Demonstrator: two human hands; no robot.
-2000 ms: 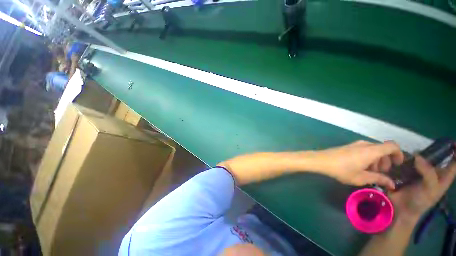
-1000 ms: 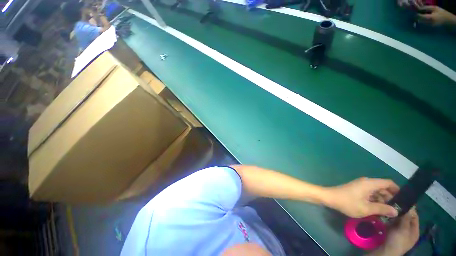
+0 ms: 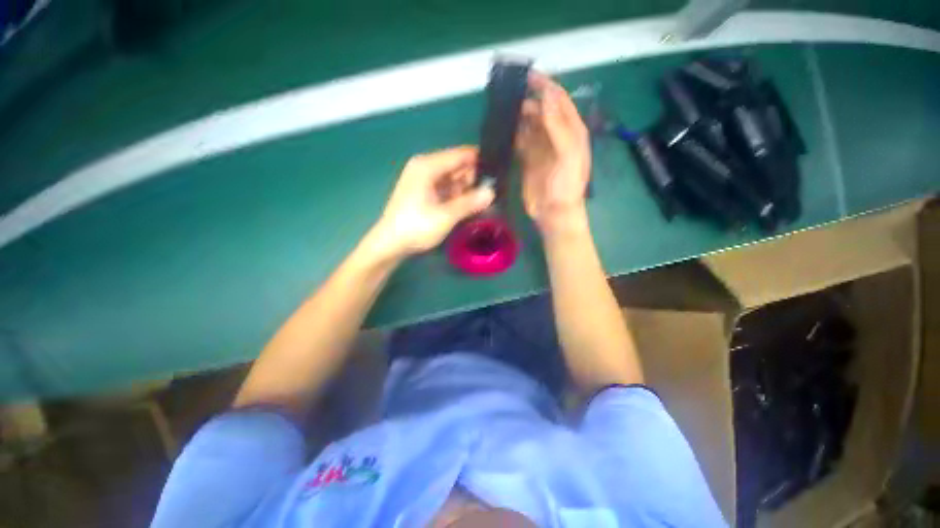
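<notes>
A hair dryer body with a flared pink end [image 3: 482, 245] is at the bench's front edge, pink end towards me. A black handle [image 3: 503, 116] rises from it, pointing away from me. My left hand [image 3: 433, 196] grips the joint between handle and pink end with thumb and fingers. My right hand [image 3: 555, 150] lies along the handle's right side with fingers around its upper part. Fine detail at the fingertips is blurred.
A heap of black handles [image 3: 722, 144] lies on the green bench [image 3: 258, 222] at the right, with a blue-handled tool [image 3: 625, 133] at its left edge. An open carton [image 3: 895, 351] full of black parts stands below right. A white rail [image 3: 299, 107] crosses behind.
The view has swung right: the handle heap and open carton now show, and the closed carton has left view. Both hands still hold the dryer, now near the picture's middle.
</notes>
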